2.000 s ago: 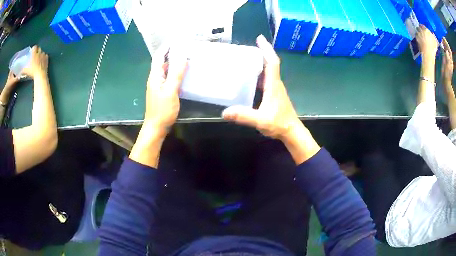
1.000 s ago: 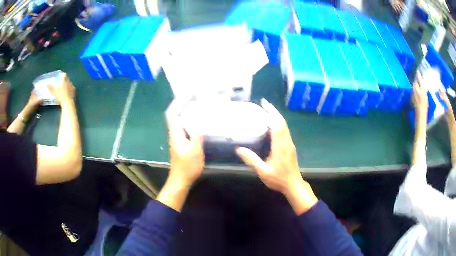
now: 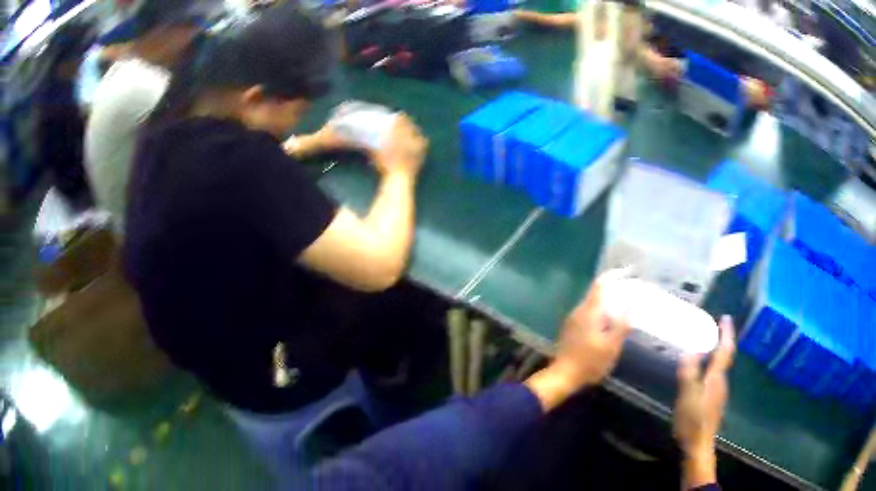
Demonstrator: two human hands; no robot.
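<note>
A white case with rounded ends (image 3: 665, 313) is held at the bench's front edge, to the right in the picture. My left hand (image 3: 590, 336) grips its left end. My right hand (image 3: 704, 393) is at its right end, fingers against it. A grey area shows below the white face; blur hides the details. An open white box (image 3: 666, 225) lies on the bench just behind the case, with a white flap sticking out at its right.
Blue cartons (image 3: 541, 149) stand in a small group left of the open box; more blue cartons (image 3: 815, 312) stand in rows at right. A seated person in black (image 3: 226, 240) on my left holds a pale case (image 3: 365, 126). The green bench (image 3: 451, 230) has a metal edge.
The view has swung left, so my hands, the case and the box now appear further right and tilted. The neighbour's head and body have come into view. The case is still between my hands.
</note>
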